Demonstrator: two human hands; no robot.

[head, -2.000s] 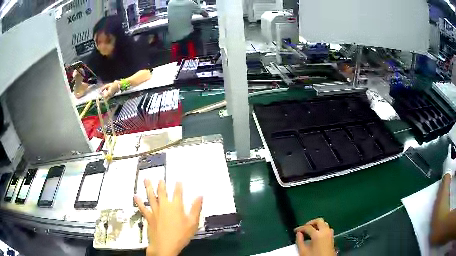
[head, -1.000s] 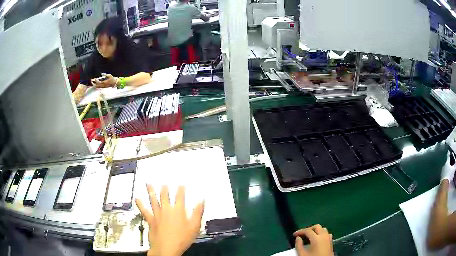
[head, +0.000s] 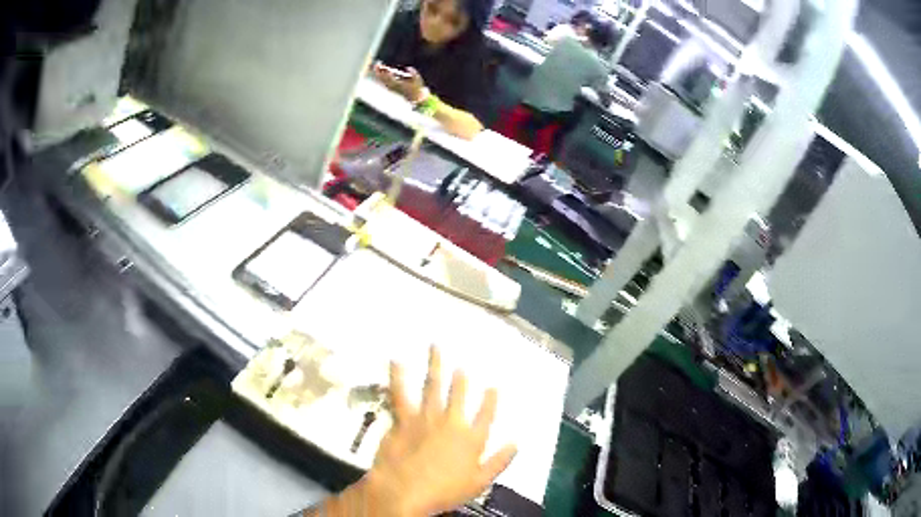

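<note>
My left hand (head: 439, 444) lies palm down with its fingers spread over the white work plate (head: 475, 348), and holds nothing. Several phone front frames with pale centres lie spaced along the conveyor belt (head: 217, 227). The nearest frame (head: 293, 260) lies to the left of my hand, near the plate's left edge, and is not touched. A small dark block (head: 512, 502) shows partly at the plate's near edge, beside my wrist. My right hand is not in view.
A person (head: 434, 61) sits opposite, holding a small item. Racked panels (head: 475, 207) stand in a red holder behind the plate. A grey hood (head: 258, 76) rises over the belt. A post (head: 707, 217) and a black tray (head: 677, 444) are at right. Another person (head: 560, 76) is farther back.
The view has tilted and swung left, so my right hand has left the picture. The frames on the belt have shifted relative to the plate. My left hand stays spread over it.
</note>
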